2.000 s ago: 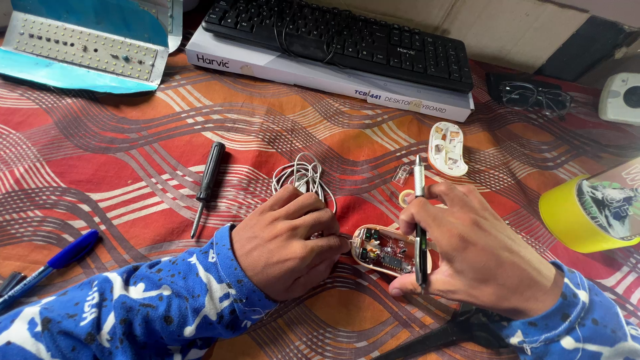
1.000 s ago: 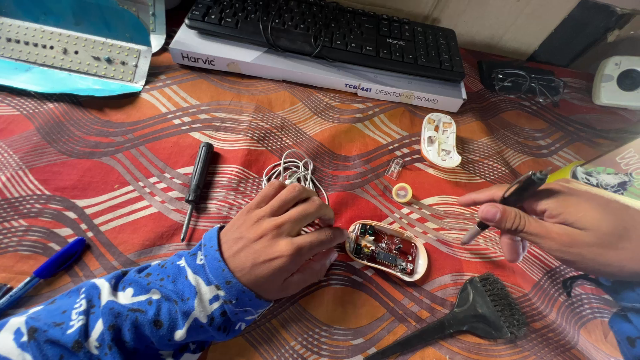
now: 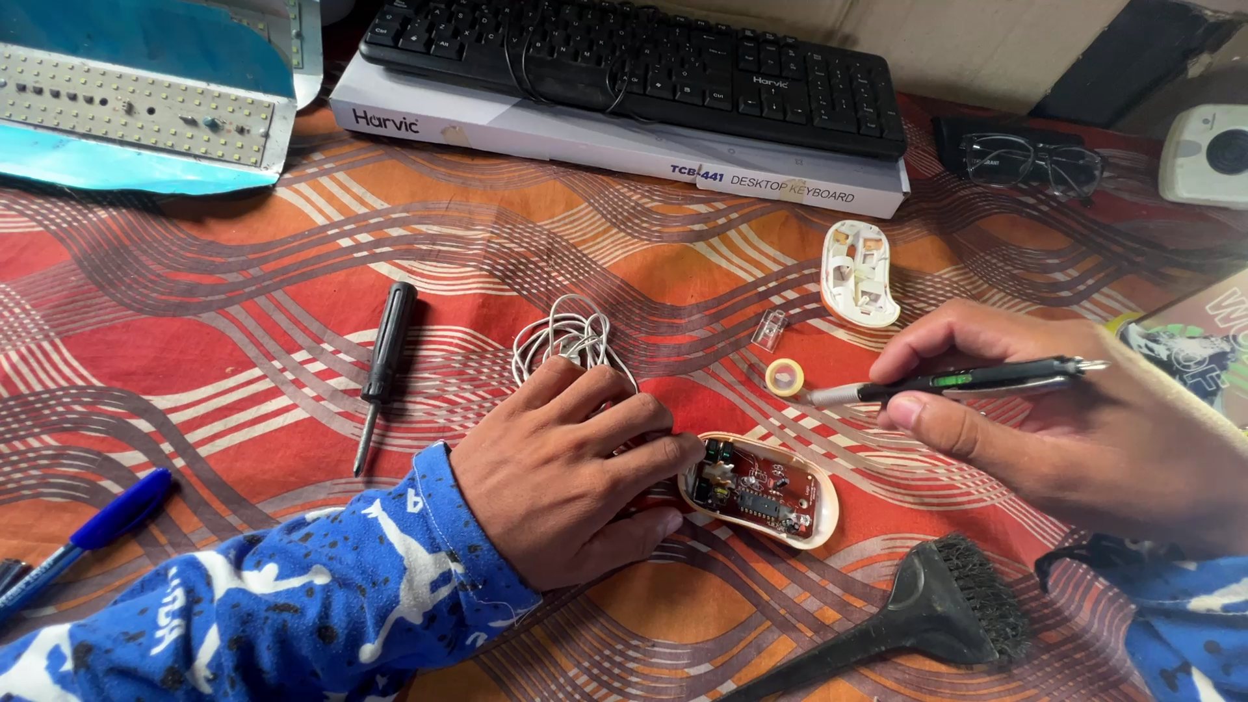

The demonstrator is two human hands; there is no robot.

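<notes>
My left hand point(image 3: 585, 473) rests on the cloth, its fingertips at the left end of an opened computer mouse base point(image 3: 827, 507) with a red-brown circuit board point(image 3: 770, 487). A coiled white cable point(image 3: 570, 336) lies just beyond those fingers. My right hand point(image 3: 1014, 409) holds a black pen-like tool point(image 3: 955, 382), its grey end beside the mouse's yellowish scroll wheel point(image 3: 784, 377). Behind the wheel are a small clear plastic piece point(image 3: 769, 331) and the white mouse top shell point(image 3: 858, 273), inner side up.
A black-handled screwdriver point(image 3: 390, 341) and a blue pen point(image 3: 107, 522) lie to the left. Nearest me is a black brush point(image 3: 907, 614). Farther back are a keyboard point(image 3: 643, 68) on its box point(image 3: 585, 151), an LED panel point(image 3: 146, 107), eyeglasses point(image 3: 1033, 166) and a white device point(image 3: 1204, 156).
My right hand has moved from over the mouse base out to the right, then back left toward the scroll wheel, still holding the pen-like tool. My left hand stays at the mouse base.
</notes>
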